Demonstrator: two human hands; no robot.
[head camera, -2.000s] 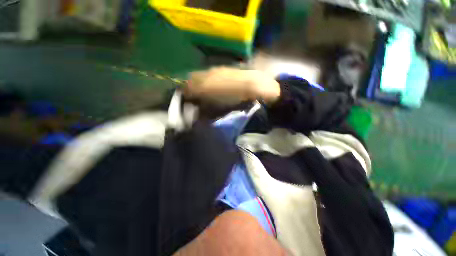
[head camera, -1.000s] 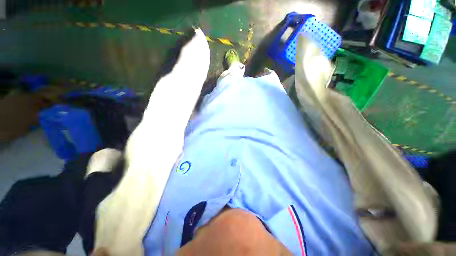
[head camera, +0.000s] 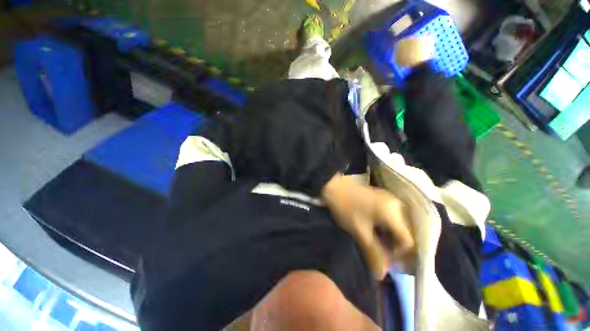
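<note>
A black and cream jacket (head camera: 278, 233) is on my body and covers most of the light blue shirt. My left hand (head camera: 372, 223) is bare and blurred at the jacket's front opening, with curled fingers on its cream edge. A strip of light blue shirt (head camera: 404, 294) shows just below it. My right hand (head camera: 414, 50) is stretched forward out of a black sleeve, small and blurred in front of the blue stool. Its fingers cannot be made out.
A blue perforated stool (head camera: 446, 48) stands ahead, with a green crate (head camera: 480, 113) beside it. Teal boards (head camera: 569, 81) lie at the upper right. Blue totes (head camera: 55, 84) are on the left, and blue and yellow containers (head camera: 511, 291) at the lower right. Yellow-black tape crosses the green floor.
The jacket was spread wide with its pale lining and the blue shirt showing; now its black front lies over the shirt. Both hands now show, the left at the opening and the right ahead.
</note>
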